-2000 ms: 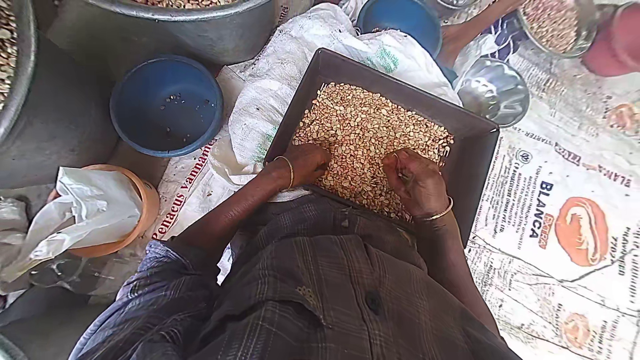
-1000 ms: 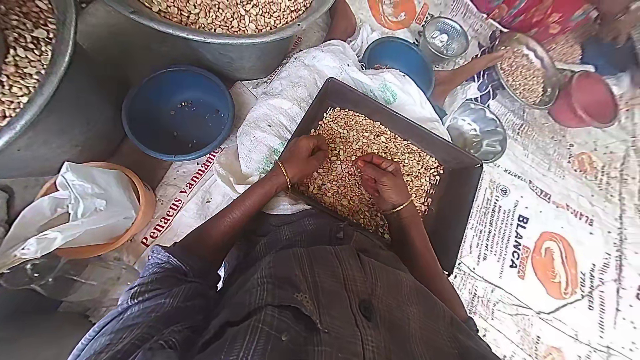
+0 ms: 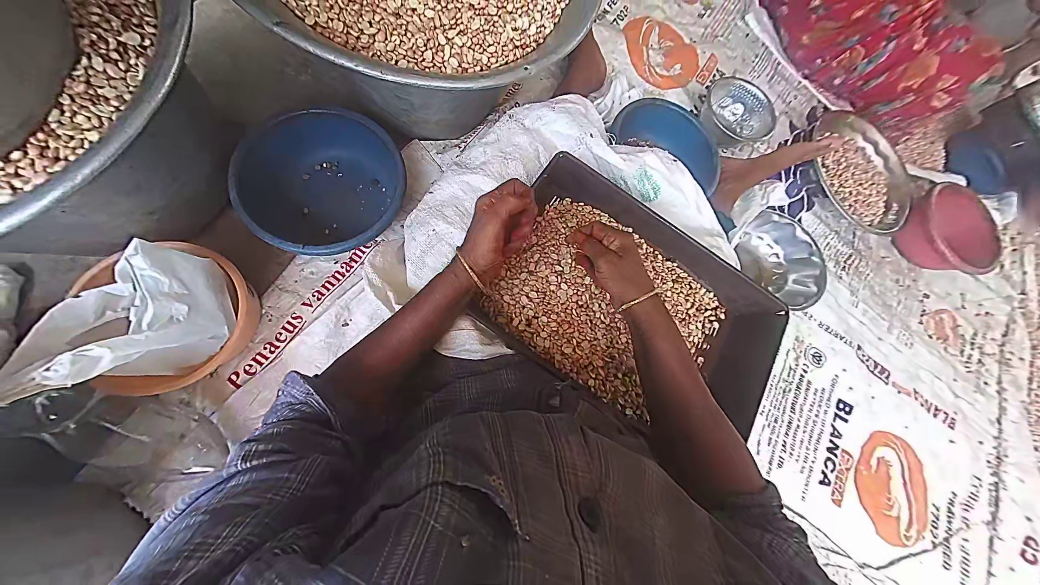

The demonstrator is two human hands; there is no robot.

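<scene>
A dark rectangular tray (image 3: 751,349) lies tilted before my lap, filled with a layer of split, pinkish-tan nuts or kernels (image 3: 561,301). My left hand (image 3: 500,227) is over the tray's upper left edge, fingers curled together; whether a kernel is between them cannot be seen. My right hand (image 3: 609,260) hovers over the middle of the kernels, thumb and fingertips bent close together, their contents too small to tell. Both wrists wear a thin bangle. A white woven sack (image 3: 455,195) lies under and behind the tray.
A blue bowl (image 3: 317,183) with a few dark bits is at left, below large metal tubs (image 3: 455,106) of kernels. An orange pot (image 3: 244,325) holds a white bag. Another blue bowl (image 3: 666,138), metal bowls (image 3: 780,260) and a red tub (image 3: 946,227) stand right, near a co-worker's arm.
My left hand has moved up and away from the middle of the kernels to the tray's upper left edge. My right hand has stayed over the kernels. The view has shifted.
</scene>
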